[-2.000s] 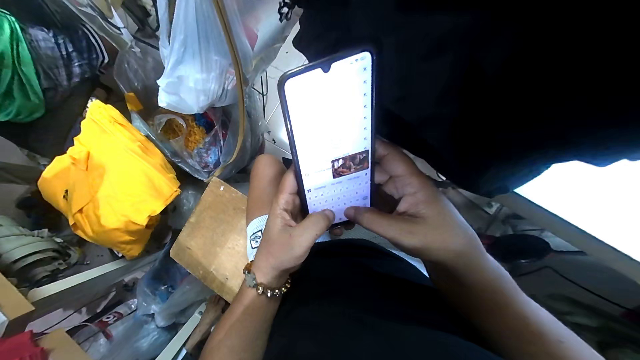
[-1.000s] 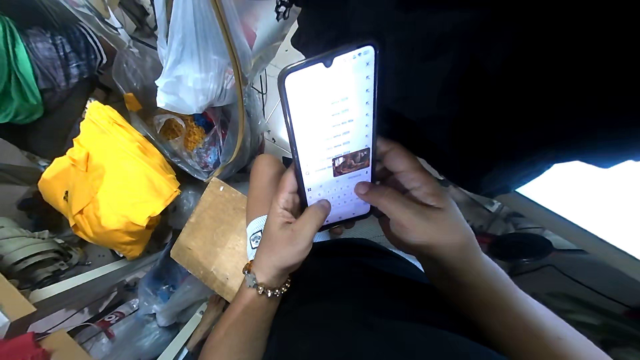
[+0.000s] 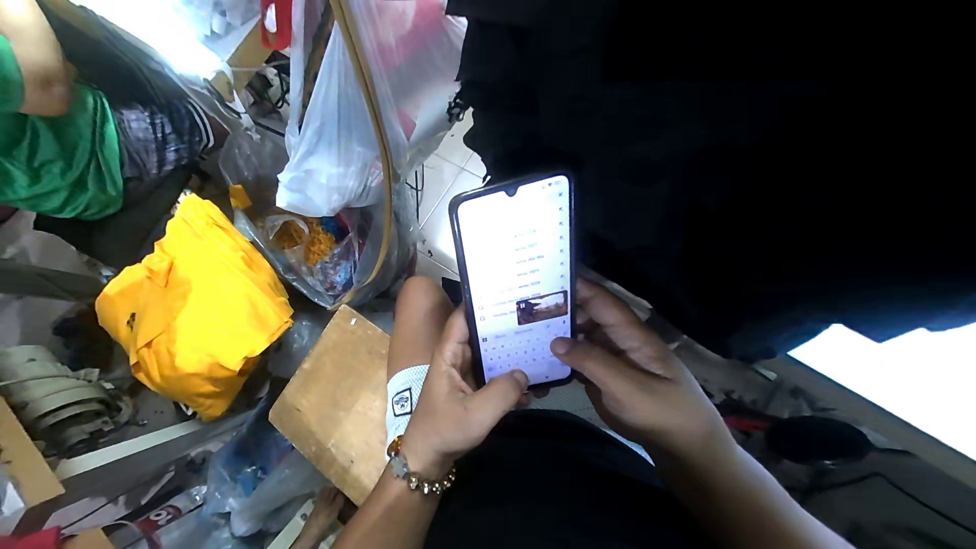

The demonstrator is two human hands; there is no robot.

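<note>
A smartphone [image 3: 511,267] in a dark case is held upright at the centre, its lit screen showing a list, a small picture window and a keyboard. My left hand [image 3: 473,396] grips its lower left side, with the thumb at the bottom of the keyboard. At the lower right edge, my right hand [image 3: 633,358] supports the phone, its thumb over the right part of the keyboard. A beaded bracelet [image 3: 423,480] circles my left wrist. Some fingers are hidden behind the phone.
Yellow cloth [image 3: 198,305] lies on the left beside clear plastic bags [image 3: 328,259] and a white bag [image 3: 332,152]. A wooden board [image 3: 335,404] is left of my leg. Black fabric [image 3: 724,152] spans the upper right. Another person in a green shirt [image 3: 61,152] is at the upper left.
The phone sits lower in the view, which has shifted. My thumbs have moved over the keyboard. More of the other person, including an arm, now shows at the upper left.
</note>
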